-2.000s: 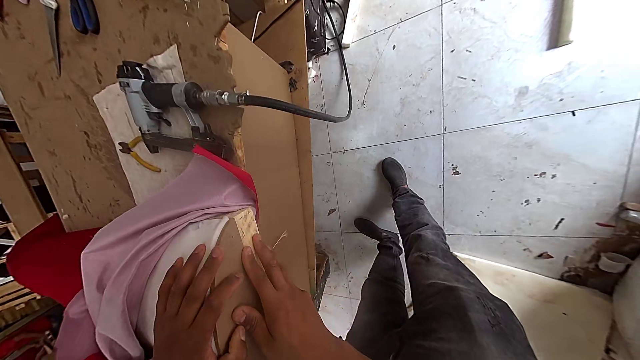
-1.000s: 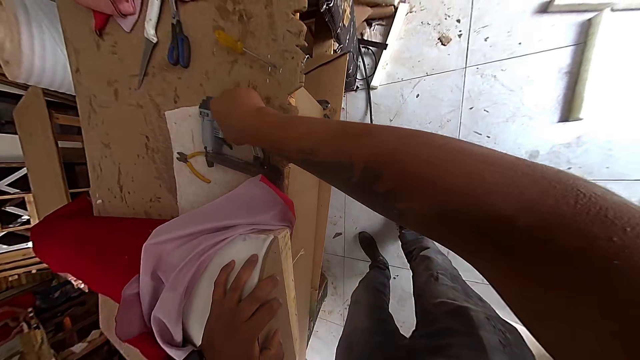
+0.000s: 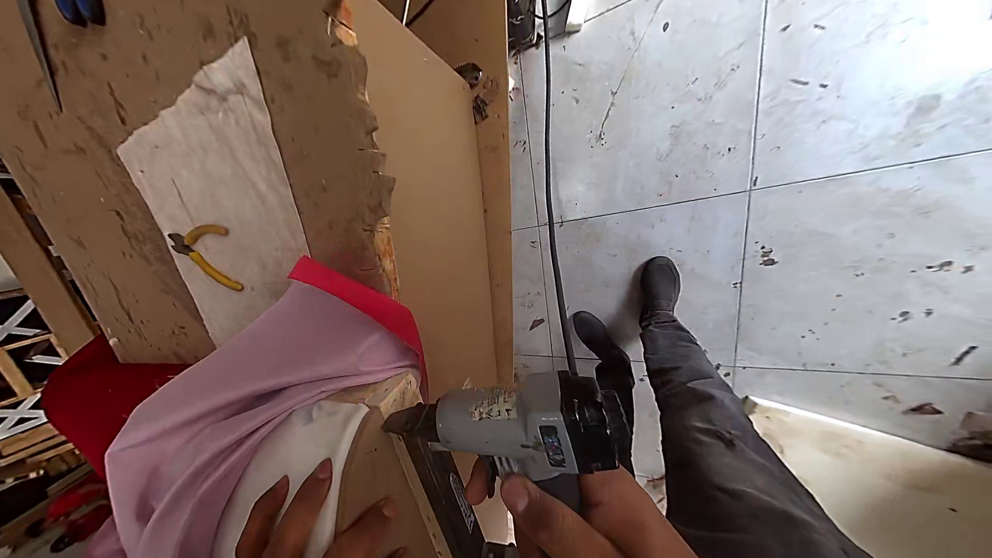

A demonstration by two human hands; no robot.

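Observation:
My right hand (image 3: 573, 508) grips a grey and black pneumatic staple gun (image 3: 504, 426). Its nose rests at or just over the wooden edge of a frame (image 3: 391, 399), near the corner; exact contact cannot be told. Fingers spread, my left hand (image 3: 310, 511) lies over white padding (image 3: 310, 442) and the frame's brown board (image 3: 380, 480). Pink and red fabric (image 3: 248, 395) drapes from the frame over the bench side. From the gun a black air hose (image 3: 552, 217) runs up across the view.
Yellow-handled cutting pliers (image 3: 205, 260) lie on a white cloth (image 3: 225, 155) on the worn bench (image 3: 310, 101). Scissors (image 3: 77, 12) and a blade (image 3: 40, 54) show at the top left. A brown board panel (image 3: 434, 194) borders the tiled floor (image 3: 659, 170), where the person's shoes stand.
My right hand has brought the staple gun from the white cloth down to the frame corner. The pliers stay on the cloth, and my left hand remains on the frame.

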